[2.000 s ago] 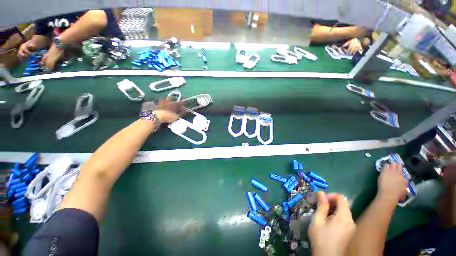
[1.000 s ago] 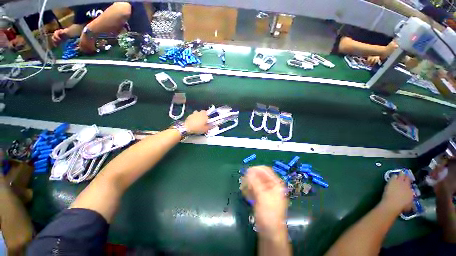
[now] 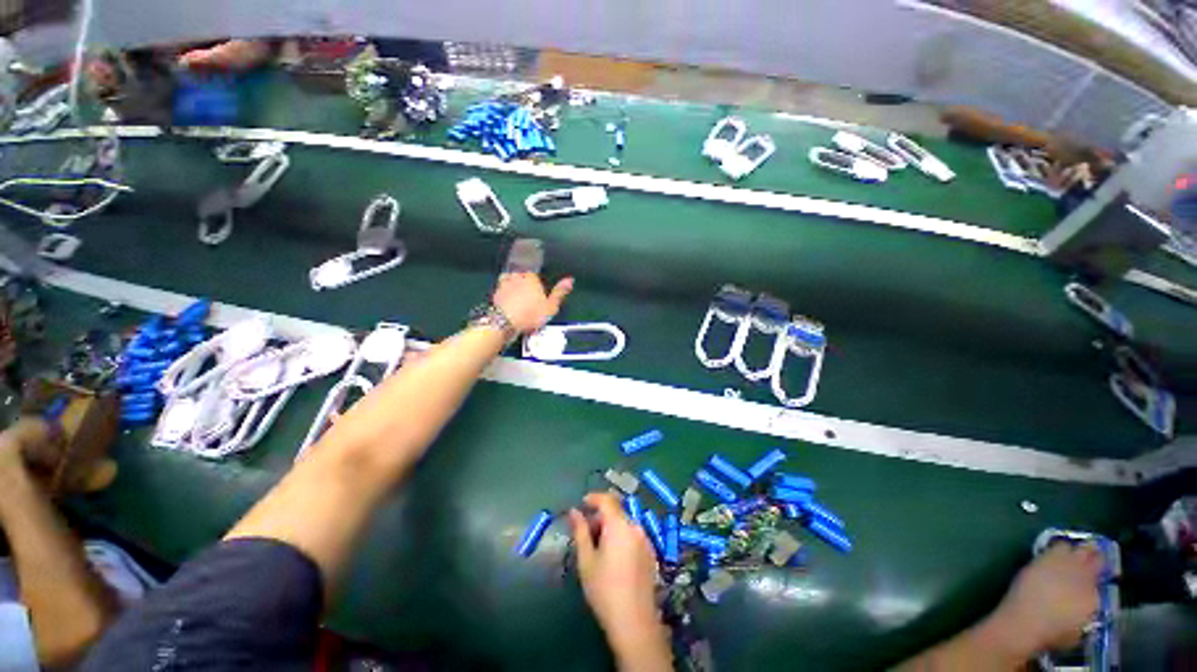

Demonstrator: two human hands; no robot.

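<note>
My left hand is over the belt, thumb spread, covering the loop of a grey-ended housing; whether it grips is hidden. A white housing lies just to its right, by the near rail. My right hand is at the left edge of a heap of blue battery cells and small circuit boards. Its thumb and index finger are pinched together. A blue cell hangs or lies just left of the fingertips, seemingly joined to them by a thin dark lead.
Three fitted housings stand side by side on the belt. White housings and more blue cells are at the bench's left. The rail edges the bench. Another person's hand holds a housing at right.
My left hand has left the white housings for the grey-ended one; white housings now lie beside the left pile. My right hand has drawn to the heap's left edge, with a cell beside it.
</note>
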